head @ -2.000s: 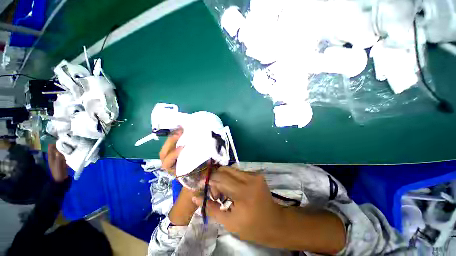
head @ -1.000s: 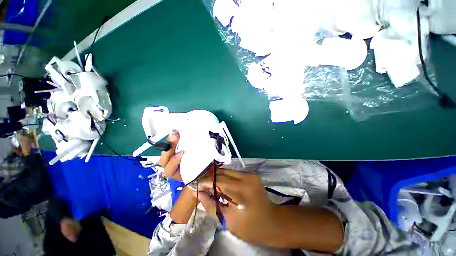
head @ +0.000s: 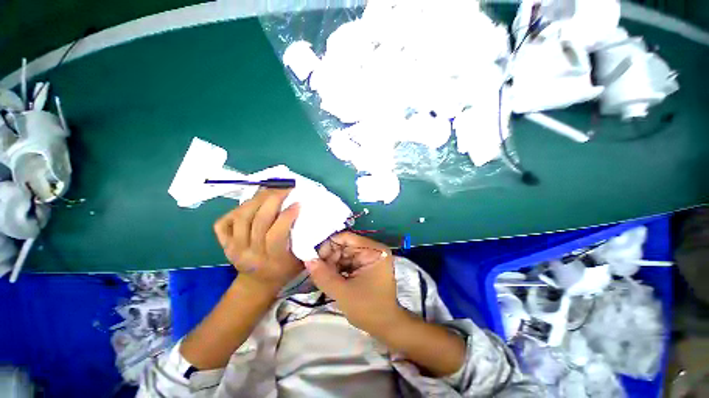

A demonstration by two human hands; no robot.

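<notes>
A white camera housing (head: pixel 315 214) is held over the front edge of the green bench, its flat white bracket end (head: pixel 198 172) pointing to the upper left. My left hand (head: pixel 260 233) grips the housing from the left side. A black pigtail cable (head: pixel 264 183) lies across the housing above my left fingers. My right hand (head: pixel 354 272) is at the housing's right lower end, fingers curled on thin wires (head: pixel 371 233). A small blue tip (head: pixel 406 242) shows at the bench edge. The housing's opening is mostly hidden by my right hand.
White covers (head: pixel 404 70) are piled on a clear plastic bag (head: pixel 466 177) on the green bench (head: pixel 148 132). Part-built cameras stand at the far left (head: pixel 43 155) and upper right (head: pixel 633 74). A blue bin (head: pixel 491 299) with white parts is at the lower right.
The view has swung to the right. The housing has turned, so the pigtail cable now lies over its top. My left hand shows more fully beside it. The other person is out of view.
</notes>
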